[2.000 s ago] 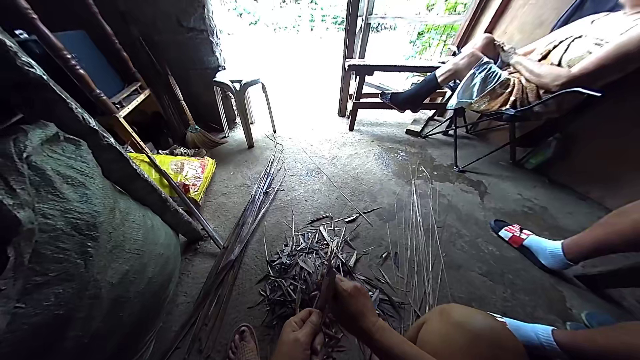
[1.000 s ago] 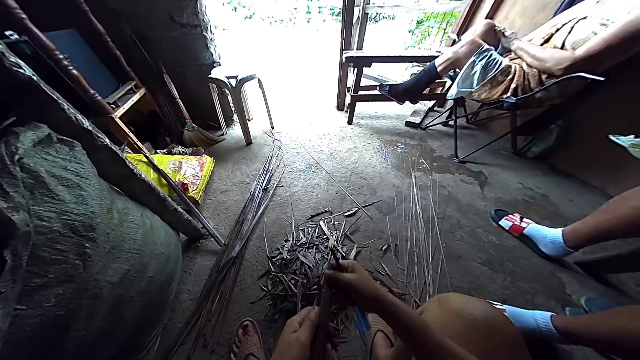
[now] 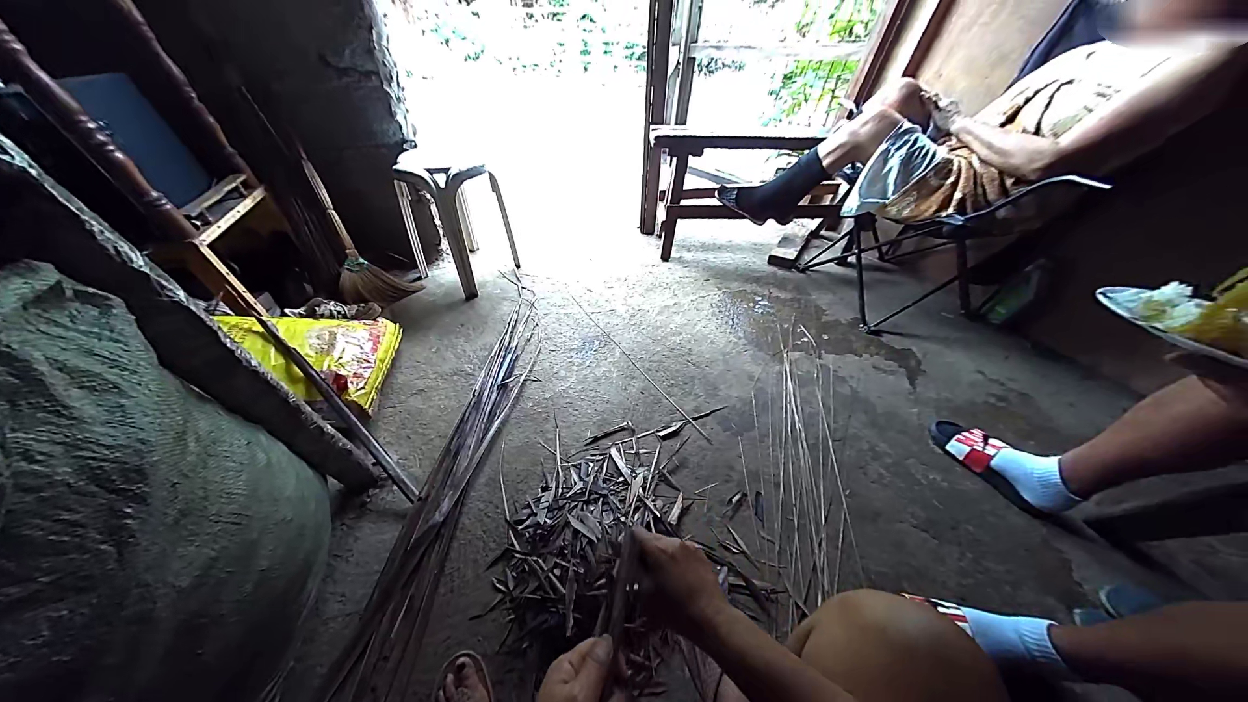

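Note:
A dark dry palm frond strip [image 3: 620, 595] stands between my hands, low in the view. My left hand [image 3: 577, 673] grips its lower part, thumb on top, cut off by the bottom edge. My right hand [image 3: 678, 575] is closed near its upper end; whatever blade the fingers may hold is hidden. Beneath and beyond them lies a heap of brown leaf scraps [image 3: 575, 526] on the concrete floor. Left of the heap runs a long bundle of dry fronds [image 3: 453, 468]. Thin bare midribs [image 3: 804, 468] lie spread on the right.
A plastic stool [image 3: 448, 185], a broom [image 3: 370, 283] and a yellow sack [image 3: 327, 351] are at the left, beyond a large green sack [image 3: 146, 487]. One person reclines in a folding chair [image 3: 960, 219] by a wooden bench [image 3: 741, 139]. Another person's legs and a plate [image 3: 1170, 317] are at the right.
At the right edge, the plate of food has come further into view. My right hand stays near the strip's upper end, slightly shifted from a second ago.

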